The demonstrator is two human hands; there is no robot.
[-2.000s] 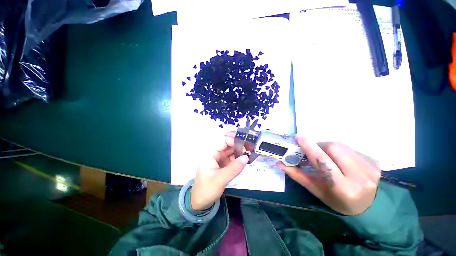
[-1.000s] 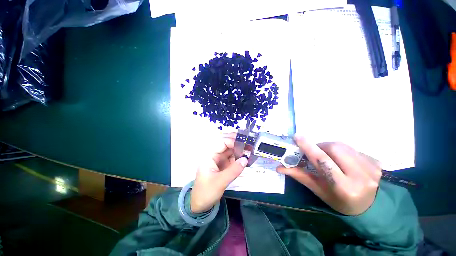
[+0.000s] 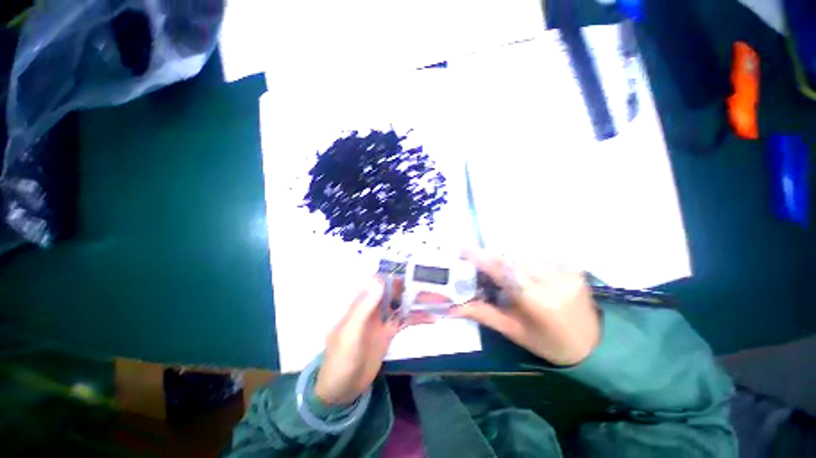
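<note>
A digital caliper is held level over the near part of the white paper, its display facing up. My right hand is closed around the caliper's head and beam. My left hand is at the jaw end, its fingertips touching or close to the jaws. A small part between those fingers cannot be made out because of blur. A heap of small black parts lies on the white paper just beyond the caliper.
A black bar and a blurred pen lie on the right papers. An orange tool and a blue object are at the right. A crumpled clear bag is at the upper left.
The whole view has shifted and blurred, and the blue object at the right has come into view. The caliper has turned more level. My right hand still holds it.
</note>
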